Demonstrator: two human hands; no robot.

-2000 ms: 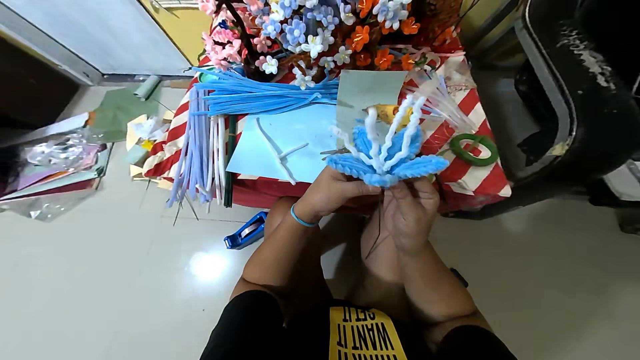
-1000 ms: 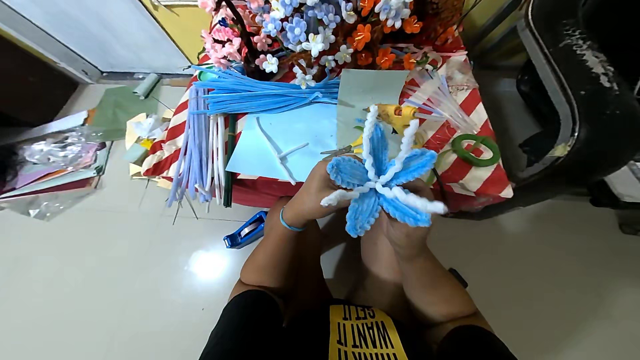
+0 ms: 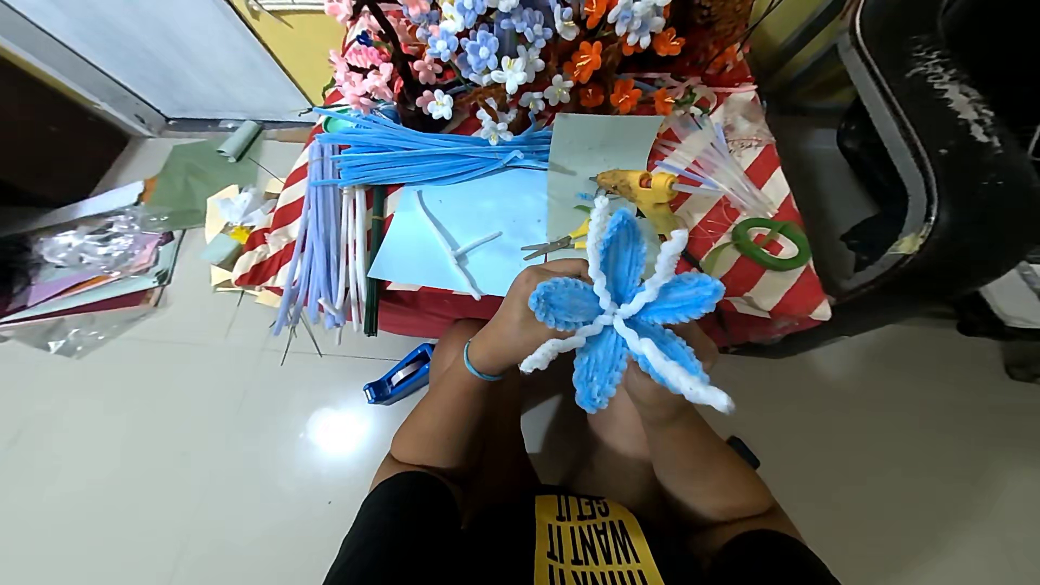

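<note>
A pipe-cleaner flower (image 3: 621, 268) with blue petals and twisted white strands faces up at me between my hands. My left hand (image 3: 532, 313) grips it from the left, its fingers partly behind a petal. Below and to the right, my right hand (image 3: 662, 390) holds it from underneath, mostly hidden by the petals. Just beyond the flower lie yellow-handled scissors (image 3: 556, 246) and a yellow hot glue gun (image 3: 642, 187). White pipe-cleaner pieces (image 3: 443, 236) rest on a light blue sheet (image 3: 504, 215).
Blue pipe cleaners (image 3: 439, 154), lilac ones (image 3: 317, 236), glue sticks (image 3: 723, 162) and green floral tape (image 3: 772, 244) lie on the striped cloth (image 3: 751, 284). Pipe-cleaner flowers (image 3: 479, 49) stand behind. A blue tape dispenser (image 3: 400, 375) is on the floor; a black chair (image 3: 951, 162) stands right.
The flower was seen from the side two seconds ago, its white strands pointing away; it has been tipped so its face is toward me. Both hands have kept hold of it.
</note>
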